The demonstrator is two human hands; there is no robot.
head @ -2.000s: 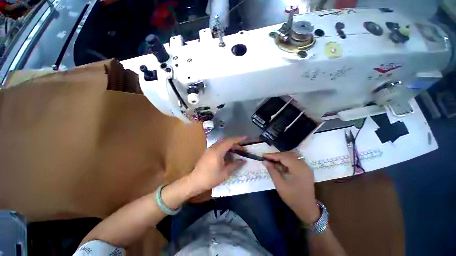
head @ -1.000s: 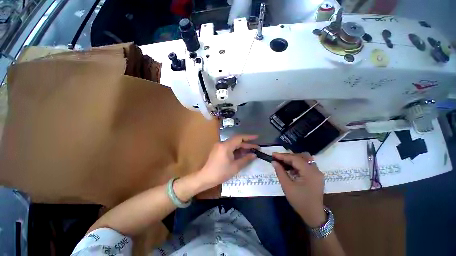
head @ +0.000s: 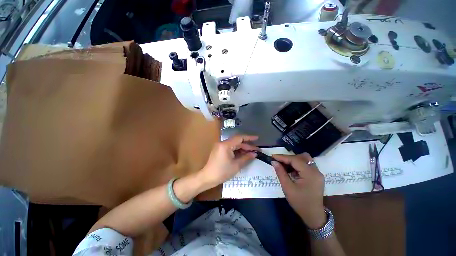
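Note:
A small black woven label (head: pixel 263 157) is held between both hands, in front of the sewing machine head. My left hand (head: pixel 226 159) pinches its left end with the fingertips. My right hand (head: pixel 300 175) grips its right end, with part of the label hidden by the fingers. A large brown cut panel (head: pixel 100 130) lies to the left, its edge near the presser foot area (head: pixel 229 123). Black label bundles (head: pixel 312 131) lie on the machine bed under the arm.
The white sewing machine arm (head: pixel 300 75) spans the back. The panel stack (head: pixel 142 65) shows layered edges at left. Thread snips (head: pixel 374 167) and loose black pieces (head: pixel 414 148) lie on the right. A printed measuring scale (head: pixel 345 176) runs along the front edge. Brown pieces (head: pixel 367 225) are low at right.
The view has shifted, so the machine and table sit further right. Both hands still hold the label in front of the needle area, with small finger movements.

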